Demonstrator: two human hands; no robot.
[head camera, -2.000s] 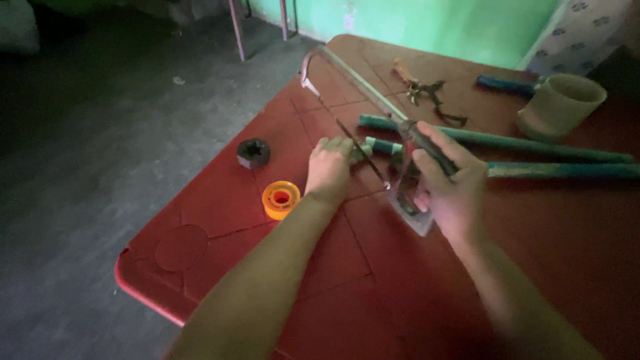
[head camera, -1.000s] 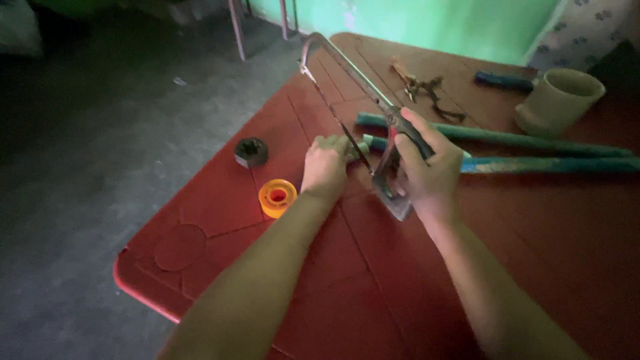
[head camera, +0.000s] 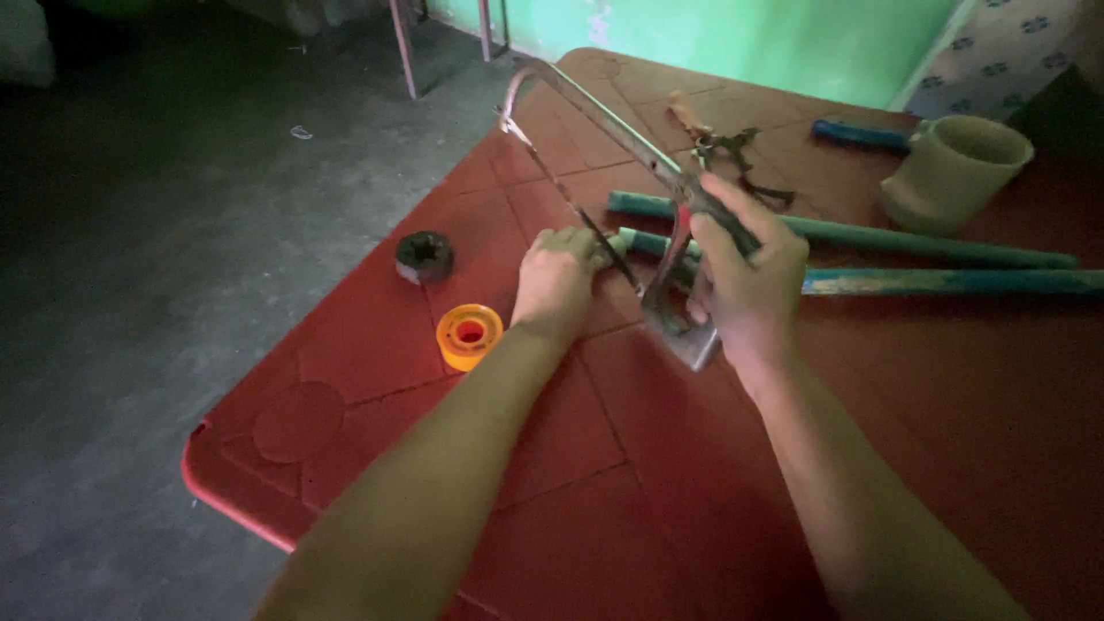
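Observation:
A hacksaw (head camera: 604, 112) is gripped by its handle in my right hand (head camera: 750, 276), its frame slanting up to the left. The blade runs down past my left hand (head camera: 556, 276), close to the pale end of a blue-green pipe (head camera: 651, 242). My left hand lies low on the table with its fingers curled at that pale end; they seem to hold it, though the fingertips are partly hidden. Behind it lies a second green pipe (head camera: 906, 237). An orange tape spool (head camera: 470, 336) sits beside my left wrist, and a black roll or ring (head camera: 424, 257) is farther left.
The red plastic table (head camera: 552, 509) has its corner at the lower left, above a grey floor. Toward the back lie a tool with dark metal jaws (head camera: 733, 147) and a blue-handled object (head camera: 858, 135). A beige mug (head camera: 957, 172) stands at the right, near the green wall (head camera: 776, 43).
Over these frames my right hand and the hacksaw have shifted a little along the cut line, first up and left. My left hand has stayed at the pale pipe end.

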